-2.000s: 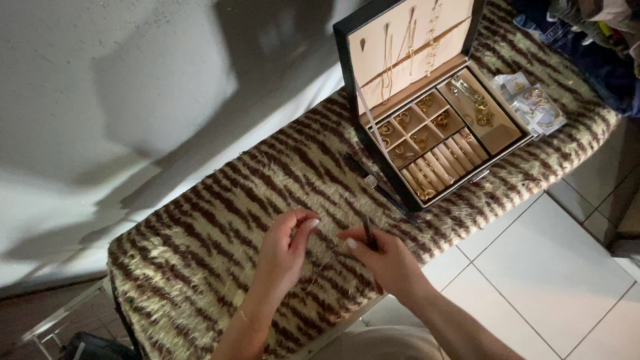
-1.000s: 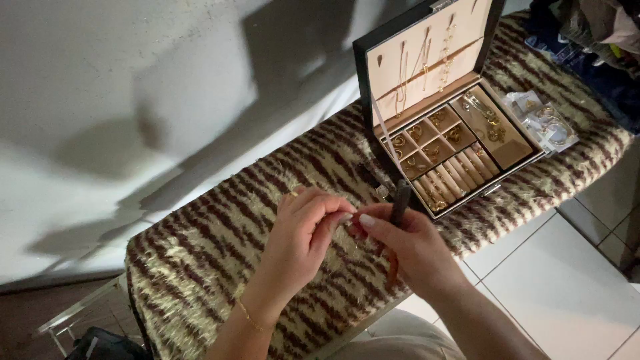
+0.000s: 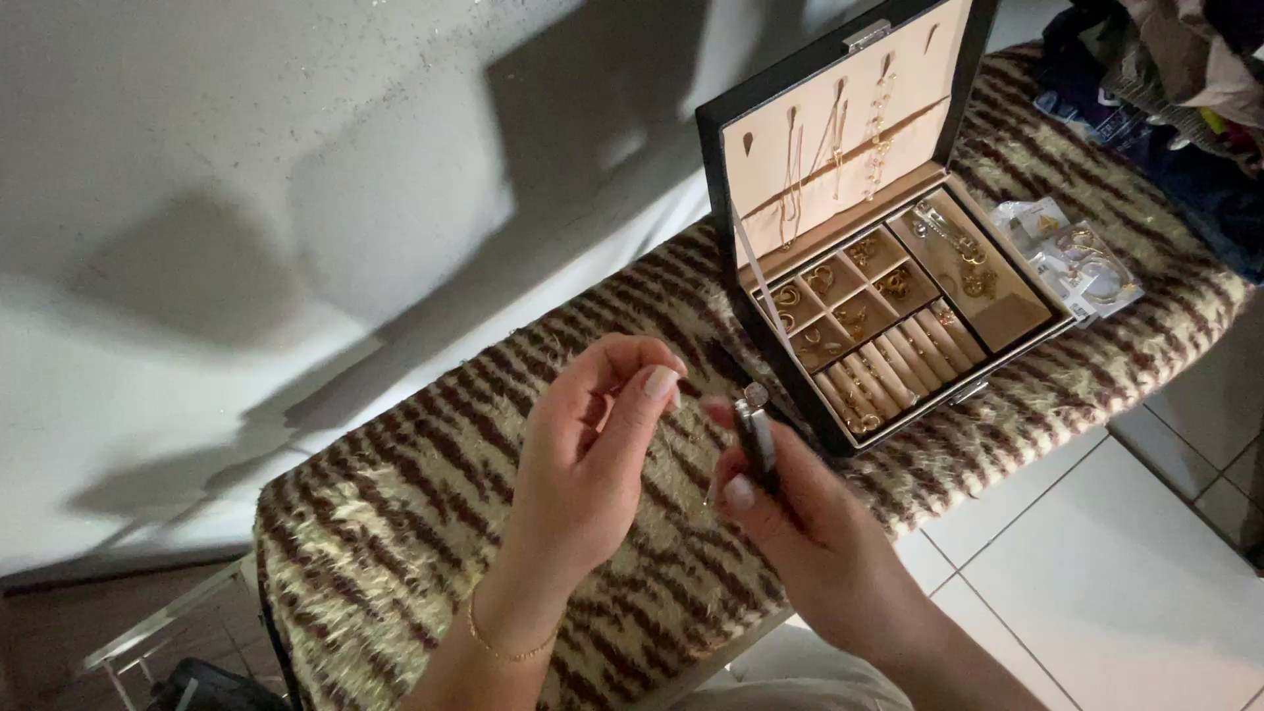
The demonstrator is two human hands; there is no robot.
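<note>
My left hand, wearing a thin gold bracelet, has its thumb and index fingertip pinched together; a very fine strand, perhaps a chain, seems to hang from them. My right hand is to its right, apart from it, and grips a small dark hand tool with a metal end pointing up; its exact kind is unclear. A tiny shiny bit shows beside the right fingers. Just beyond the tool, a dark-strapped watch lies on the striped fabric, by the jewelry box.
An open black jewelry box holds rings, earrings and bracelets, with necklaces hanging in its lid. Small plastic packets with jewelry lie right of it. Clothes are piled at the far right. A tiger-striped plush cover lies beneath, along a wall.
My hands, touching or nearly so one second ago, have moved apart. The dark tool in my right hand has tilted, its metal end now visible.
</note>
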